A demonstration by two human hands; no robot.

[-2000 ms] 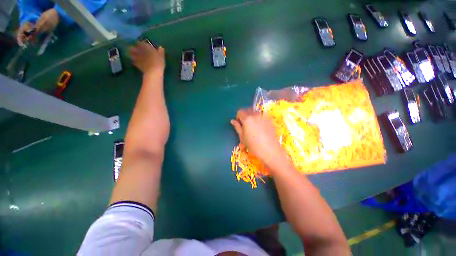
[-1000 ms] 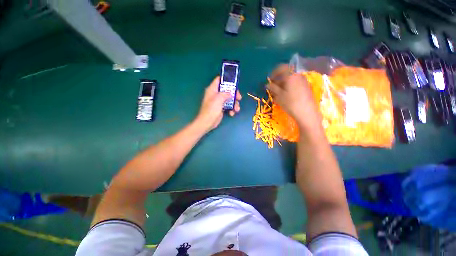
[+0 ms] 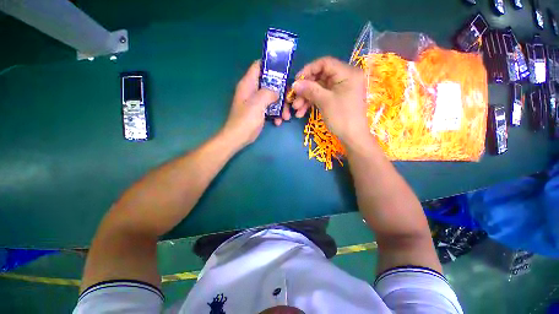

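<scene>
A black bar phone [image 3: 279, 58] with a lit-looking screen and silvery keypad is upright in my left hand [image 3: 248, 107], thumb on the keypad. My right hand [image 3: 334, 92] pinches a small orange part [image 3: 292, 92] at the phone's right side edge. Whether the part is inside the phone cannot be told. A loose pile of orange parts [image 3: 323, 144] lies under and beside my right wrist. The clear bag of orange parts [image 3: 423, 107], with a white label, lies right of my right hand, its crinkled open end at the upper left.
A single phone [image 3: 135, 107] lies at left. A grey metal post [image 3: 67, 27] slants in from the upper left. A crowd of phones [image 3: 518, 67] lies beyond the bag. Blue cloth [image 3: 521, 208] shows at the lower right, past the table's near edge.
My left hand reached to the far row, then brought a phone back in front of me. My right hand has moved from the pile to the phone's side with an orange part.
</scene>
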